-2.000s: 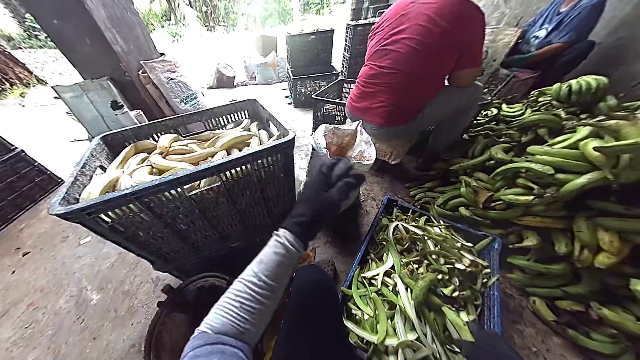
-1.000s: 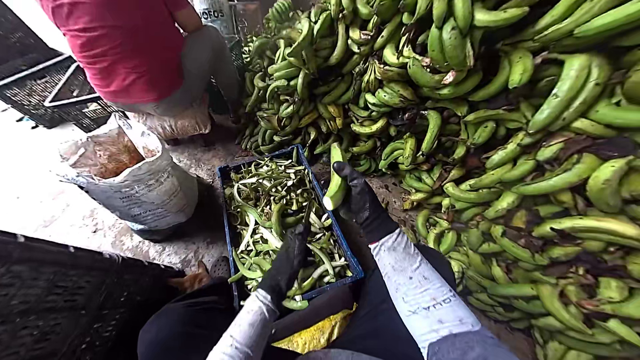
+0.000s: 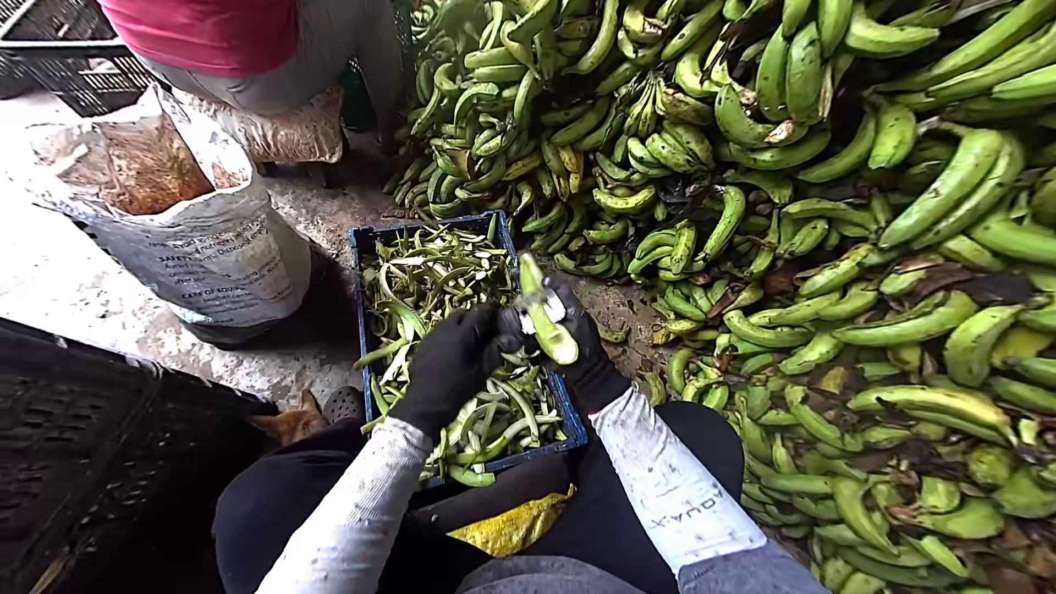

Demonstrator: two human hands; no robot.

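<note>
A partly peeled green plantain [image 3: 548, 326] is held in my right hand [image 3: 587, 346], which wears a black glove. Close on its left side, my left hand [image 3: 462, 355], gloved in black too, is curled with its fingers at the peel; whatever it holds is mostly hidden and blurred. Both hands are over a blue plastic crate [image 3: 571, 412] heaped with green plantain peels [image 3: 437, 285]. To the right lies a large pile of unpeeled green plantains [image 3: 784, 313].
A white woven sack [image 3: 239, 264] stands at the left on the concrete floor, near a seated person in a red shirt [image 3: 210, 33]. A dark plastic crate [image 3: 107, 462] is at the lower left, beside an animal's brown ear [image 3: 309, 403]. Black crates [image 3: 74, 70] stand at the upper left.
The view has swung right and down. My left hand, over the peels a second ago, is now up against the plantain in my right hand, and more of its flesh is bare.
</note>
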